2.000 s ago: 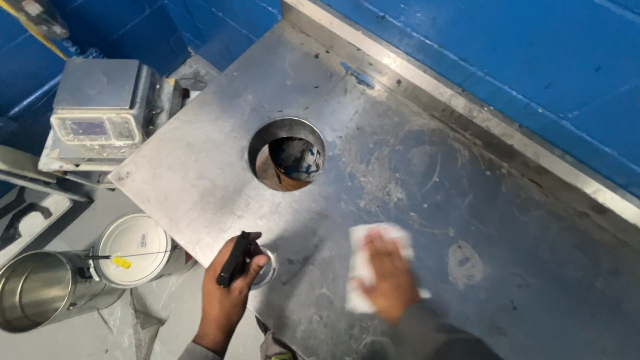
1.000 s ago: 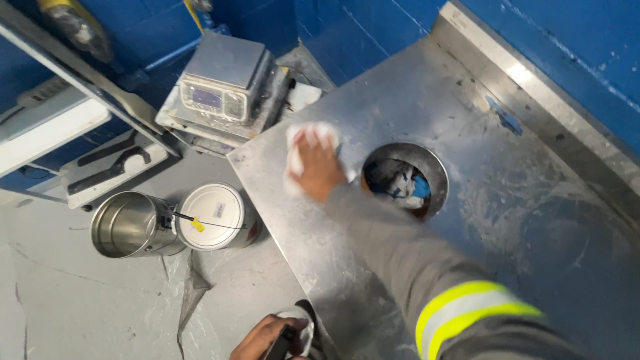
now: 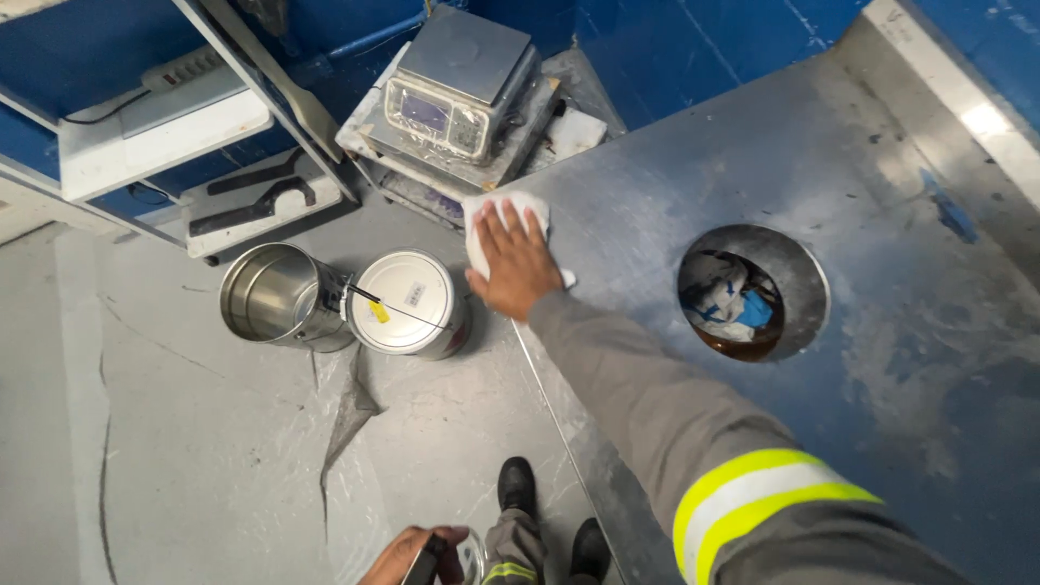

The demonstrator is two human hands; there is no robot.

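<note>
My right hand (image 3: 517, 264) presses flat on a white cloth (image 3: 487, 213) at the left corner of the stainless steel table (image 3: 634, 203). The cloth shows around my fingers. At the bottom edge, my left hand (image 3: 422, 556) holds a black handle (image 3: 424, 561), with a clear round rim (image 3: 471, 556) beside it; the rest of what it holds is cut off by the frame. To the right of my right sleeve, the table has a round opening (image 3: 800, 284) with crumpled white and blue material (image 3: 731, 305) inside.
An open metal bucket (image 3: 272, 292) and a lidded white-topped pail (image 3: 406, 325) stand on the floor left of the table. A digital scale (image 3: 463, 61) sits on a stand behind its left corner. White shelves (image 3: 162, 154) are at upper left. A raised metal edge (image 3: 942, 97) borders the blue wall.
My right hand and the cloth have moved from beyond the round opening, across the table to its left corner. My left hand still holds the black-handled thing. The view has shifted left.
</note>
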